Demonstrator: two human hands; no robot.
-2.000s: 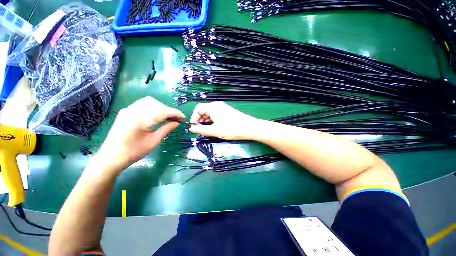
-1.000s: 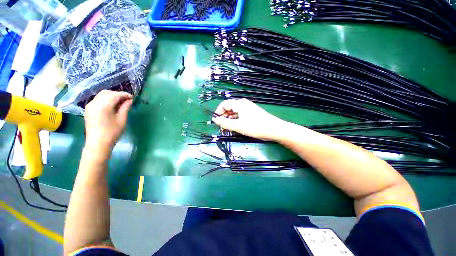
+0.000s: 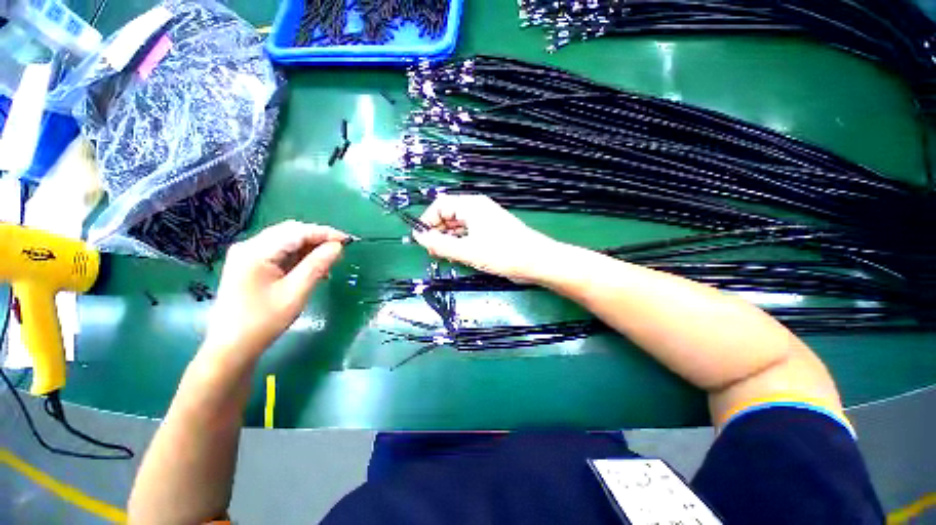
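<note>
My left hand is left of the cable ends, thumb and forefinger pinched on a small dark piece, likely a black sleeve. My right hand holds a black cable end, with thin wires reaching from its fingertips towards my left fingertips. The rest of that cable is hidden under the right hand and forearm. A thick cable bundle lies just beyond the right hand, pale specks at its left ends. A thinner group of cables lies on the near side, its ends crossing.
A clear plastic bag of black sleeves lies at left, a blue bin of sleeves at the far edge. A yellow heat gun lies at the left edge. Loose sleeves lie on the green table. Another cable bundle is at far right.
My left hand has moved from the bag's opening back right, close to the right hand. The right hand stays by the cable ends. The camera view has shifted slightly.
</note>
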